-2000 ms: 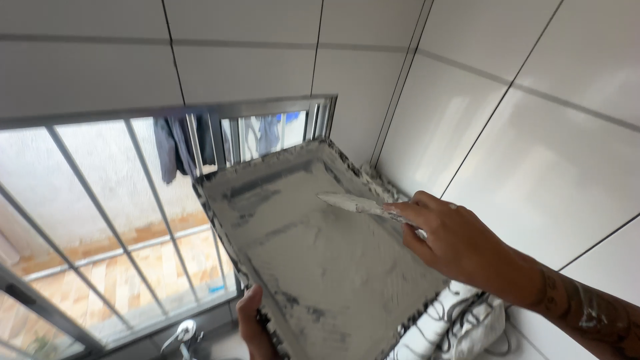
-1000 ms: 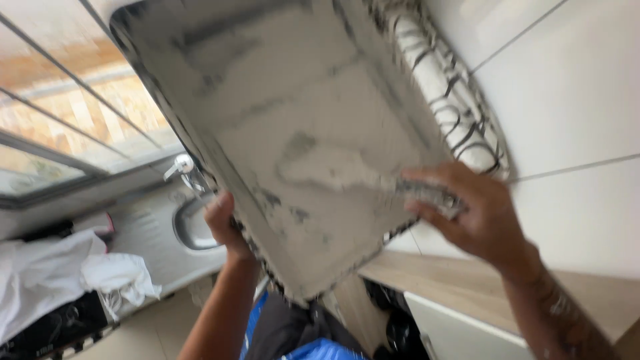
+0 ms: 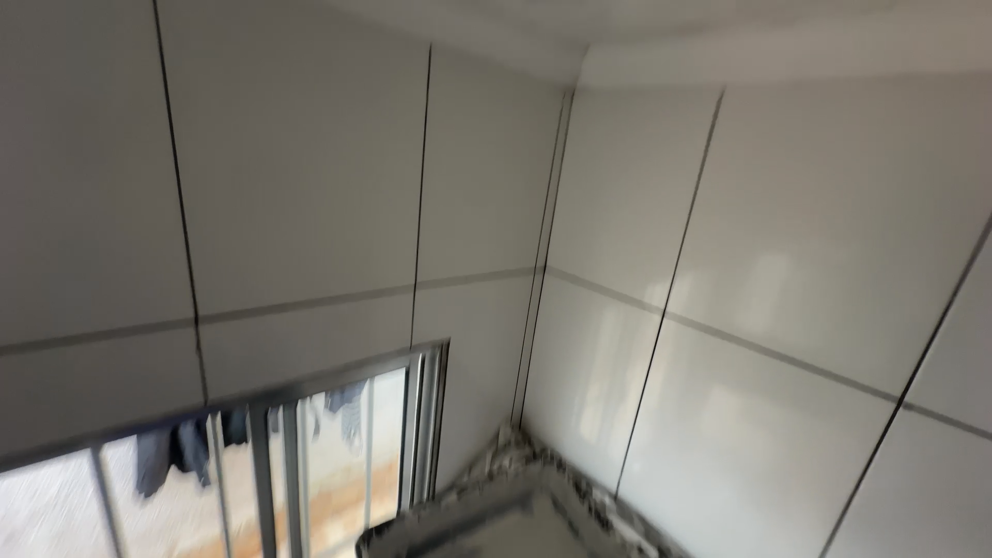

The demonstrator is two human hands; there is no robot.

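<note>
The far end of a paint tray (image 3: pixel 496 515), its rim crusted with dried grey-white material, shows at the bottom edge of the head view, below the corner of the tiled walls. Only that end is in the picture; a pale grey coating covers what shows of its inside. Neither my left hand nor my right hand is in view, and the spatula-like tool seen earlier is out of the picture too.
White wall tiles (image 3: pixel 310 170) with dark joints meet in a corner under a pale ceiling (image 3: pixel 697 39). At lower left is a metal-framed window (image 3: pixel 287 480) with bars; dark clothes (image 3: pixel 174 457) hang beyond it.
The view has swung up to the walls and ceiling. Both hands, the tool in the right one and most of the tray have left the picture.
</note>
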